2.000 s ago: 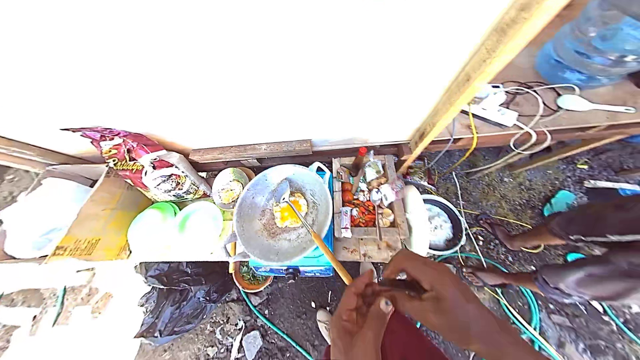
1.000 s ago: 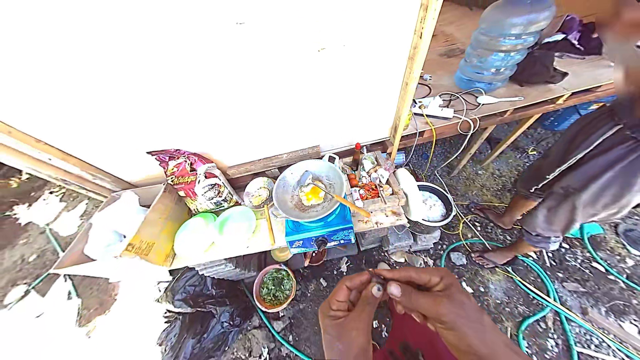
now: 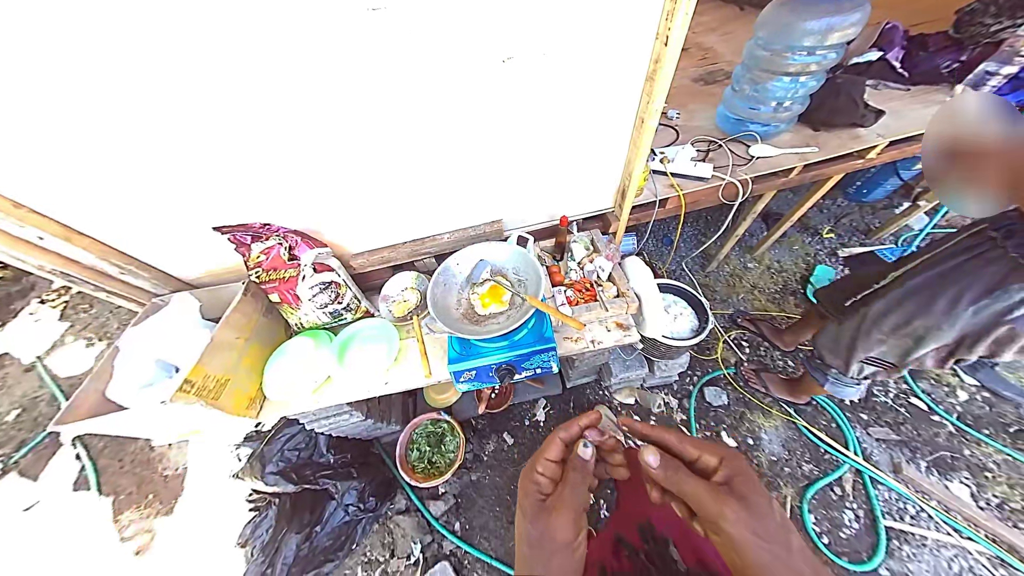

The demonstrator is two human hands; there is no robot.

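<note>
My left hand (image 3: 564,488) and my right hand (image 3: 700,484) meet at the bottom centre, their fingertips holding a small, pale, translucent piece (image 3: 610,424) between them; I cannot tell what it is. Beyond them a metal wok (image 3: 448,300) stands on a blue portable stove (image 3: 502,352). An egg with a yellow yolk (image 3: 490,297) lies in the wok beside a metal turner, whose wooden handle (image 3: 560,314) points toward my hands. Right of the wok, a wooden crate (image 3: 620,300) holds tomatoes, red chillies and small packets, with a red-capped bottle (image 3: 562,238) at its back.
Green plates (image 3: 365,346), a bowl (image 3: 403,296) and a cardboard box (image 3: 232,352) stand left of the stove. A bowl of leafy greens (image 3: 433,450) is on the ground. At right are a bucket (image 3: 680,322), a green hose (image 3: 868,480), a power strip (image 3: 684,164) and another person (image 3: 912,304).
The small pale piece now shows between my fingertips. The other person's head has come further into view at the right. The view has shifted.
</note>
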